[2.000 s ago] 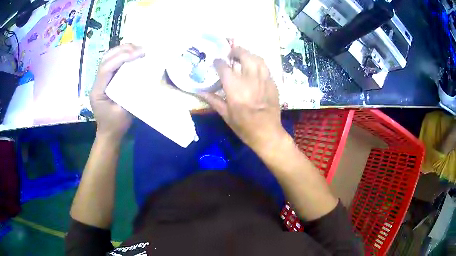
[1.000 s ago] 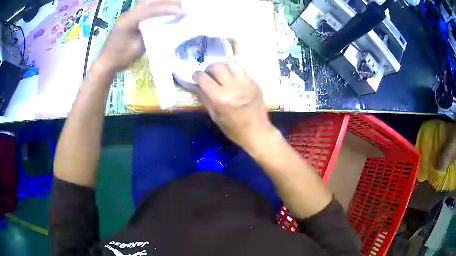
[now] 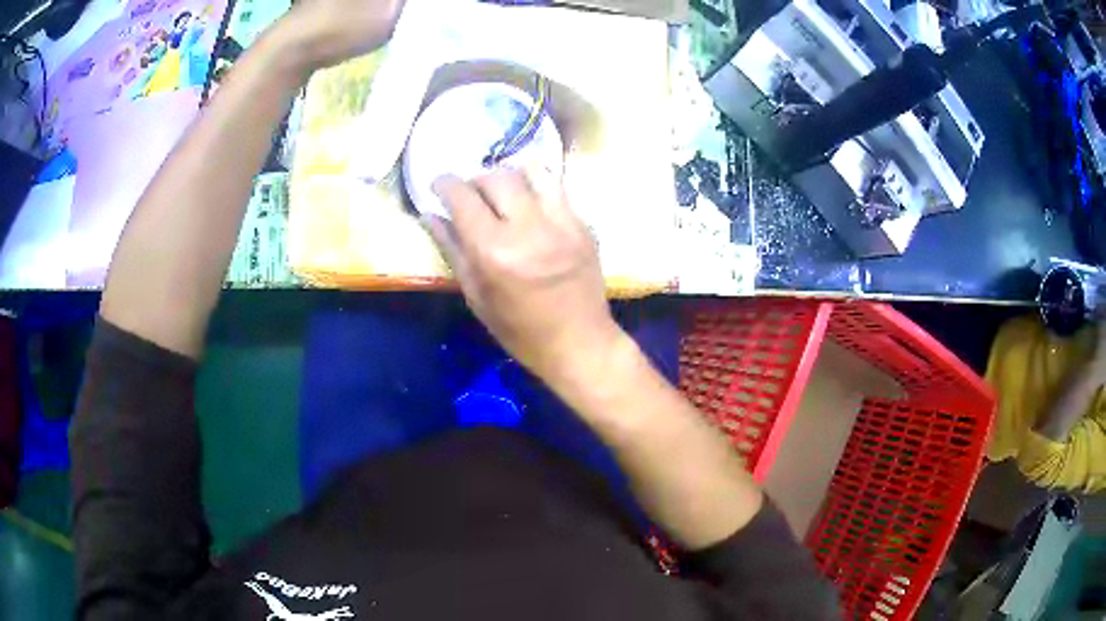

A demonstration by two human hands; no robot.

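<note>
A white housing [image 3: 467,140] lies on the pale work pad [image 3: 631,158], its round end over the pad's middle and its flat arm reaching up and left. Dark and yellowish lead wires [image 3: 525,131] stand out of the round end. My right hand [image 3: 524,249] has its curled fingertips at the near rim of the round end; whether they pinch a small part is hidden. My left hand [image 3: 346,24] is at the top edge, partly cut off, by the far end of the flat arm; its fingers are blurred in glare.
An electric screwdriver [image 3: 867,109] rests across the metal fixture [image 3: 891,224] at right. A red crate [image 3: 788,412] with cardboard inside stands below the bench edge. A pink cartoon sheet [image 3: 127,134] lies at left. Another person's yellow sleeve [image 3: 1031,400] shows at far right.
The housing has turned from its arm pointing down and left to up and left, and now sits on the pad. My left hand has moved up to the top edge; my right hand has moved left.
</note>
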